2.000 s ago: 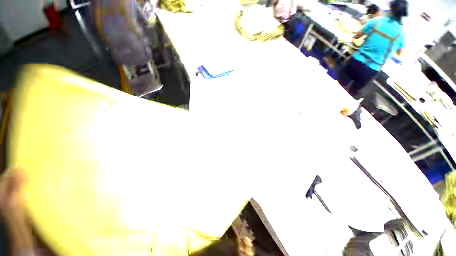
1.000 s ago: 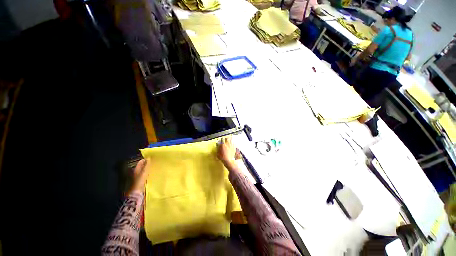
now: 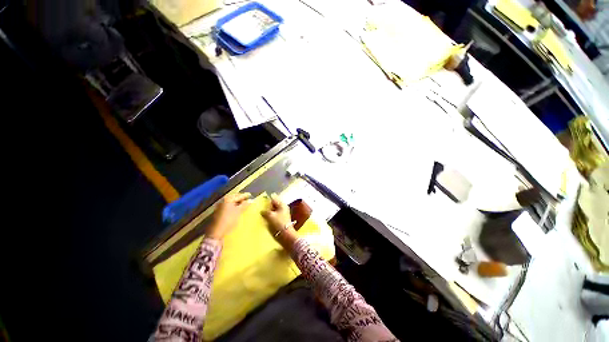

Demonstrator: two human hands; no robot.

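Note:
A large yellow lining panel (image 3: 247,267) lies over the work board (image 3: 270,179) at the table's edge, its near part reaching to my body. My left hand (image 3: 228,212) rests at the panel's far edge with the fingertips on it. My right hand (image 3: 277,217) is close beside it, fingers bent at the same edge. Whether either hand pinches the panel is too small to tell. A small brown piece (image 3: 301,212) lies just right of my right hand.
A blue tray (image 3: 248,27) stands farther up the white table (image 3: 394,167). A dark hammer-like tool (image 3: 305,139) is beyond the board. A grey block (image 3: 455,185), yellow sheets (image 3: 407,50) and an orange item (image 3: 492,269) are on the table. A blue object (image 3: 193,198) is left of the board.
The yellow panel, earlier held out by its sides, now lies lower on the board. My hands have come together at its far edge. The view has turned and moved closer to the board.

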